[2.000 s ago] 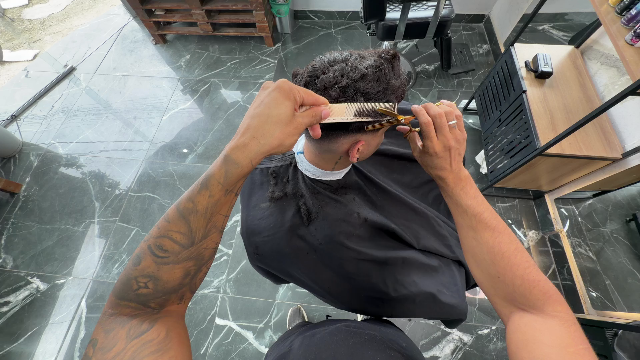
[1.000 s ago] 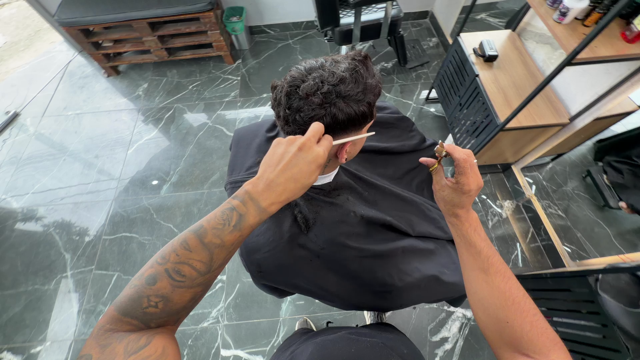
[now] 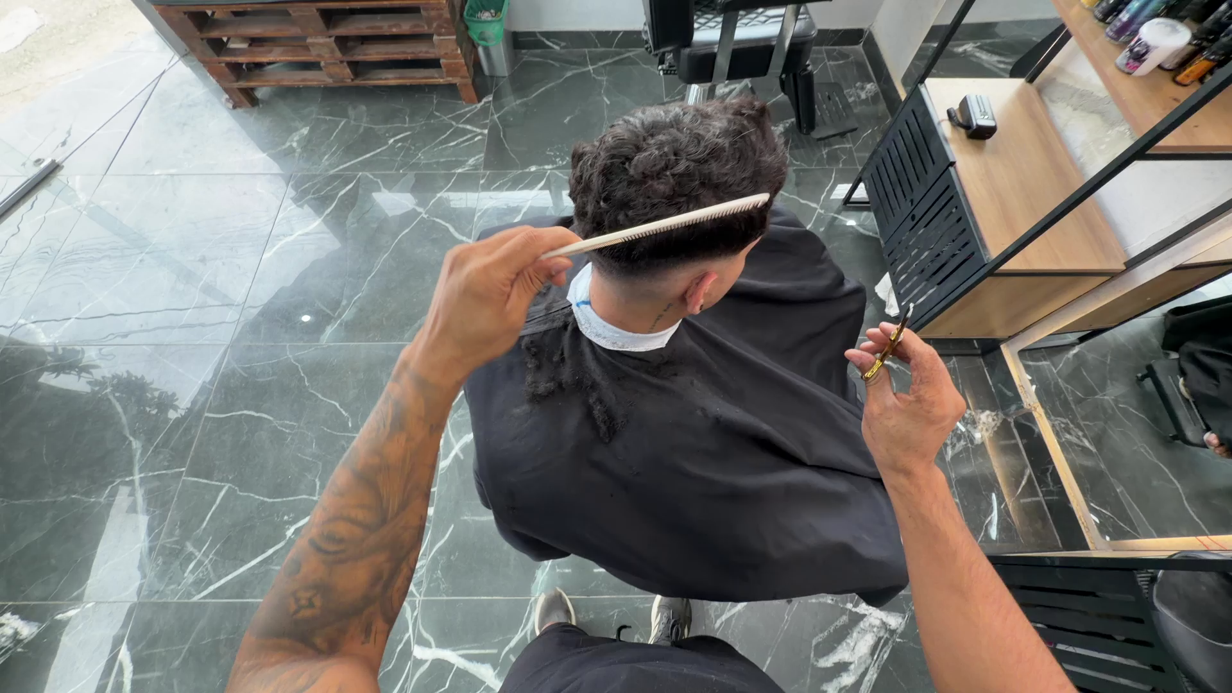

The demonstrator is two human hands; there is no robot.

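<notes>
A person sits with their back to me, their dark curly hair [image 3: 674, 159] cropped close at the nape. Around the neck runs a white neck strip [image 3: 616, 322], above a black barber's cape [image 3: 693, 462] with cut hair lying on it. My left hand [image 3: 491, 294] grips one end of a pale barber's comb [image 3: 674, 221], which lies against the hair above the ear, its far end tilted up to the right. Off to the right of the head, my right hand [image 3: 905, 395] holds gold-handled hair scissors [image 3: 887, 354], away from the hair; their blades point upward and look nearly edge-on.
Ahead stand a wooden pallet bench [image 3: 337, 48], a green-lined bin [image 3: 491, 34] and a black barber chair [image 3: 741, 48]. To the right, a cabinet [image 3: 1030, 183] bears a small black device [image 3: 974, 115]; bottles [image 3: 1155, 46] fill a shelf above. A framed mirror [image 3: 1126, 414] reaches the floor.
Two seconds ago the scissors were at the comb by the hair; my right hand is now apart from the head. Since one second ago, the comb has swung to slant along the hair above the ear.
</notes>
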